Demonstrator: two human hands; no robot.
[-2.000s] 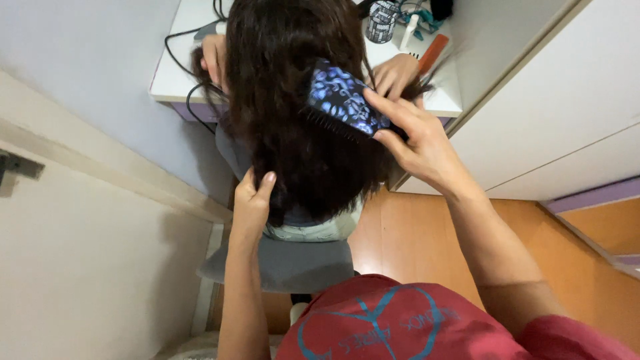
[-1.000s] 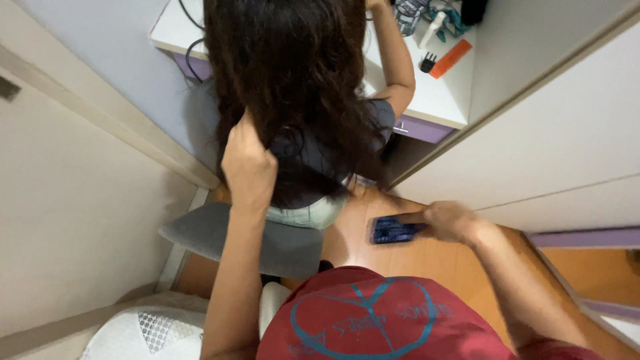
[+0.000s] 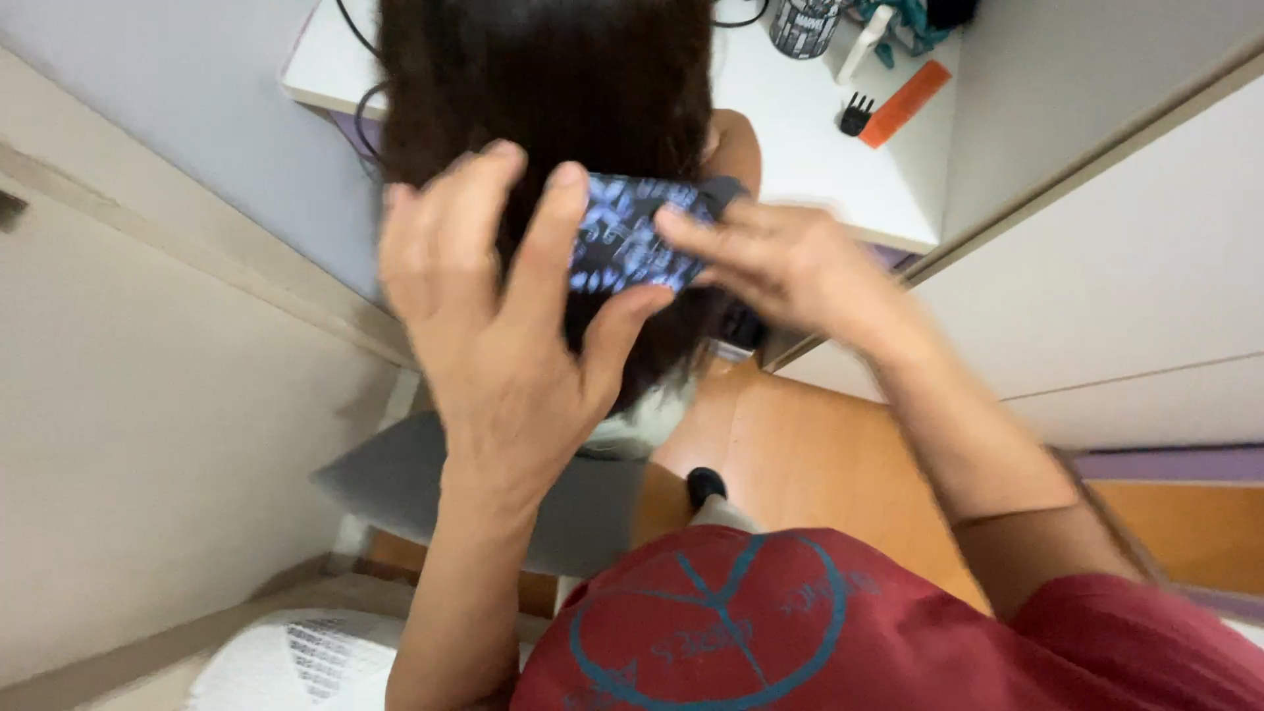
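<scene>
A blue and black patterned paddle hairbrush (image 3: 632, 237) lies against the long dark hair (image 3: 553, 89) of a seated person, its back toward me. My right hand (image 3: 780, 257) grips it near the handle, with fingers on its back. Spread over the hair at the brush's left end is my left hand (image 3: 494, 286); its fingers are apart, with the index fingertip and thumb beside the brush's edge. The bristles are hidden. Both hands look slightly blurred.
On the white desk (image 3: 839, 178) are an orange comb (image 3: 904, 104), a black clip-like piece (image 3: 856, 116), a white slim object (image 3: 866, 44) and a printed cup (image 3: 805, 25). A grey chair seat (image 3: 573, 504) stands below the person. White cabinet doors (image 3: 1116, 286) flank the right.
The brush in my right hand has risen from low at the right back onto the hair. My left hand, closed at the hair one second ago, has spread its fingers beside the brush.
</scene>
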